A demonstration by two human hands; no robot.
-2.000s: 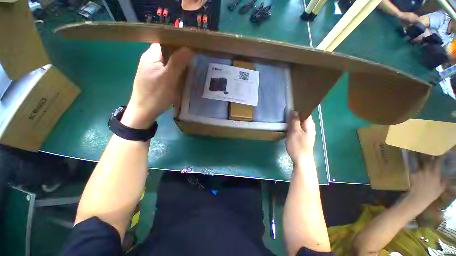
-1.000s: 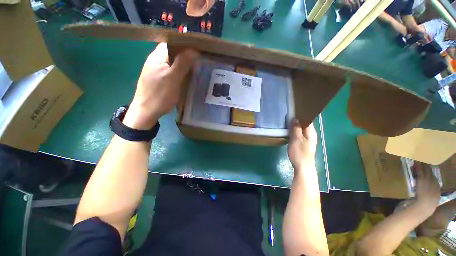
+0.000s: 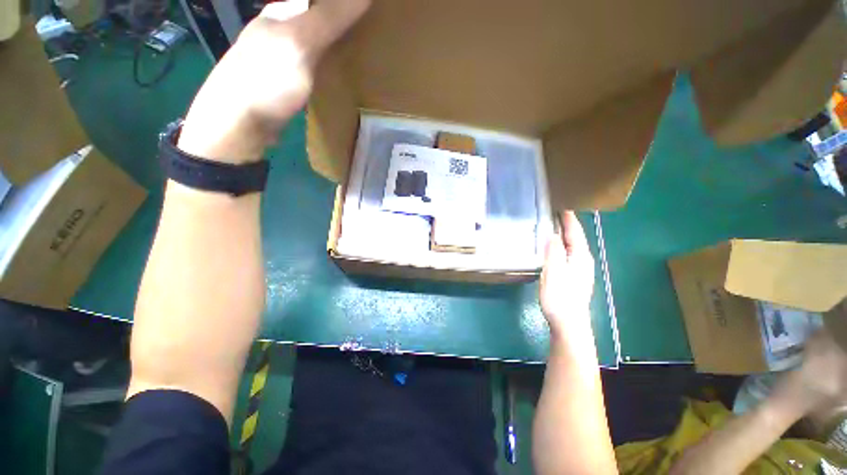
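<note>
An open tan retail carton (image 3: 436, 269) lies on the green bench in front of me. Its wide lid (image 3: 520, 65) stands raised, with its top beyond the picture's upper edge. A white leaflet (image 3: 435, 181) with a dark picture and square code lies on pale inner packing (image 3: 515, 190), over a narrow tan strip (image 3: 455, 239). My left hand (image 3: 269, 70), with a black wristband, holds the left part of the raised lid; its fingertips are partly hidden. My right hand (image 3: 568, 274) rests against the carton's right side, gripping its wall.
Neighbours' open cartons lie at the left edge (image 3: 79, 223) and at the right (image 3: 720, 311). A person's blurred hand (image 3: 822, 366) is at the right carton. Cables (image 3: 153, 46) lie at the far left. A pale seam (image 3: 604, 278) crosses the bench.
My left hand has moved up and left with the lid, which now stands higher and shows more of its inner face. The contents are more exposed. My right hand has stayed at the carton's side.
</note>
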